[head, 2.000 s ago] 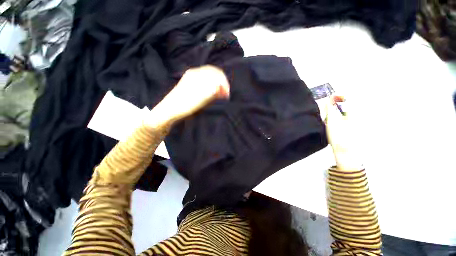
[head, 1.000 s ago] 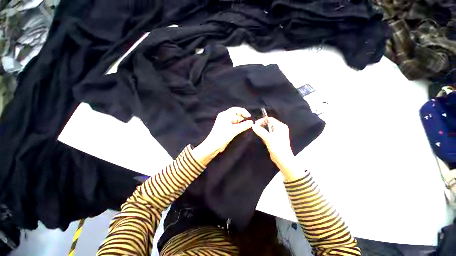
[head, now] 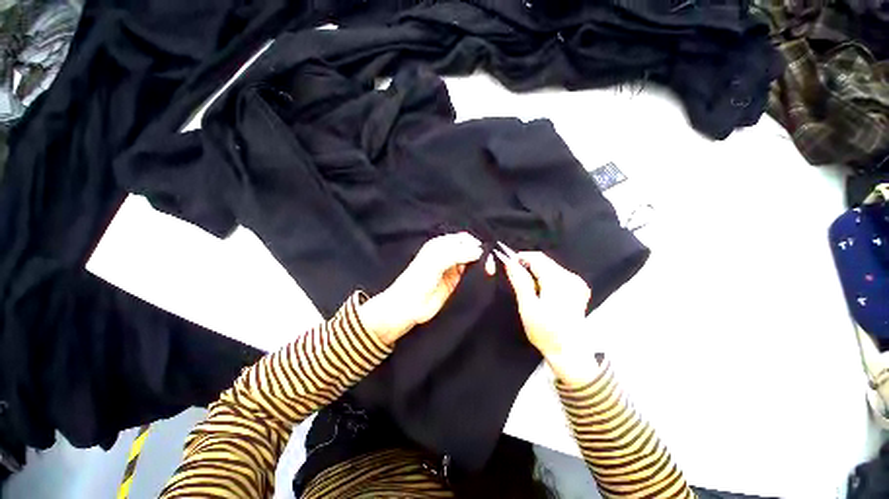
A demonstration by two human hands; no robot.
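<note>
A black garment lies spread over the white tabletop in front of me. My left hand pinches a bit of its cloth at the middle. My right hand is right beside it and holds small thread snips, whose thin metal tip points at the pinched spot. Most of the snips is hidden in my fingers. A small grey-white label shows at the garment's right edge, with loose threads just below it.
Other black garments heap along the left and far table edges. A brown plaid pile lies far right. A navy pouch sits at the right edge. The white tabletop shows on the right. Yellow-black tape marks the floor.
Two seconds ago my hands were apart; they came together at the garment's middle. In the last second my right hand has shifted slightly down and right. The garment has been spread out more.
</note>
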